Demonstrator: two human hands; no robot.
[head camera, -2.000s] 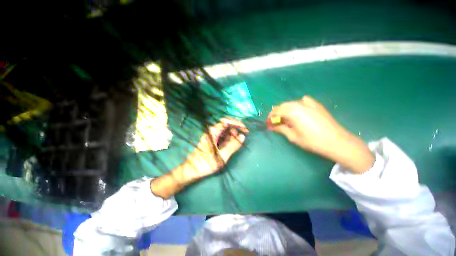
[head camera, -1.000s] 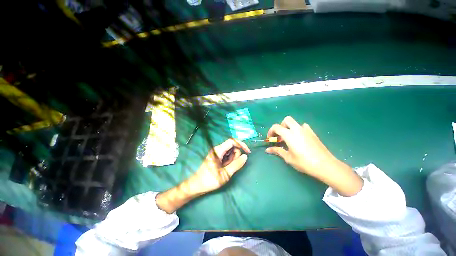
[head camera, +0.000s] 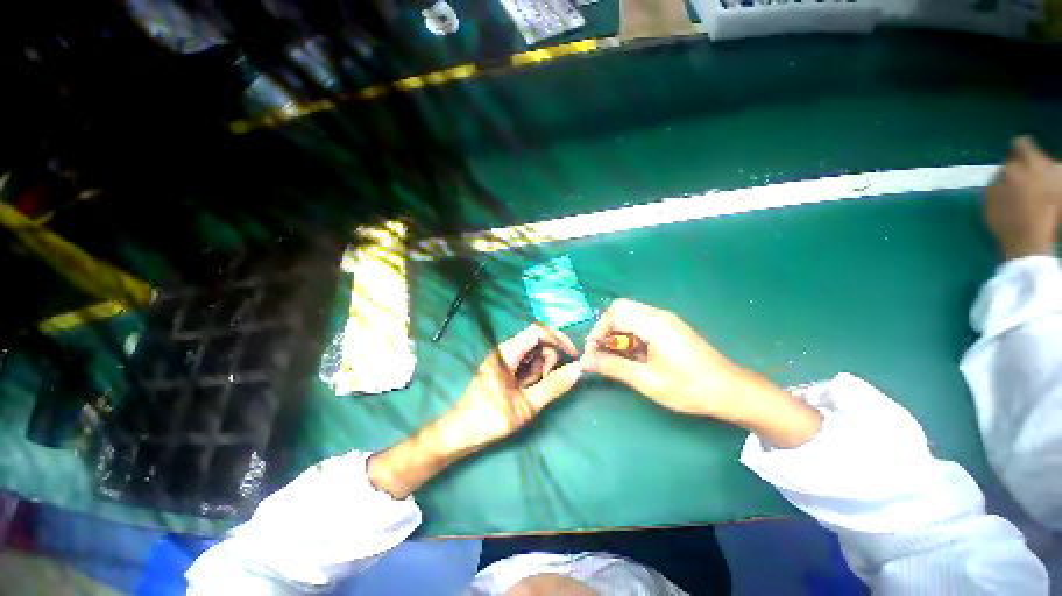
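Observation:
My left hand is curled around a small dark device housing, mostly hidden by the fingers. My right hand holds a screwdriver with a yellow-orange handle; its fingertips meet the left fingertips, and the shaft is hidden. A teal sheet lies on the green mat just beyond the hands. Dark tweezers lie on the mat left of the sheet.
A yellow-white bundle in clear plastic lies left of the tweezers. A black divided tray is at far left. Another person's hand and sleeve are at the right edge. A brown cardboard piece and white tray lie across the bench.
My right hand has moved left with the screwdriver and now touches my left hand. Another person's hand and forearm have come in at the right edge.

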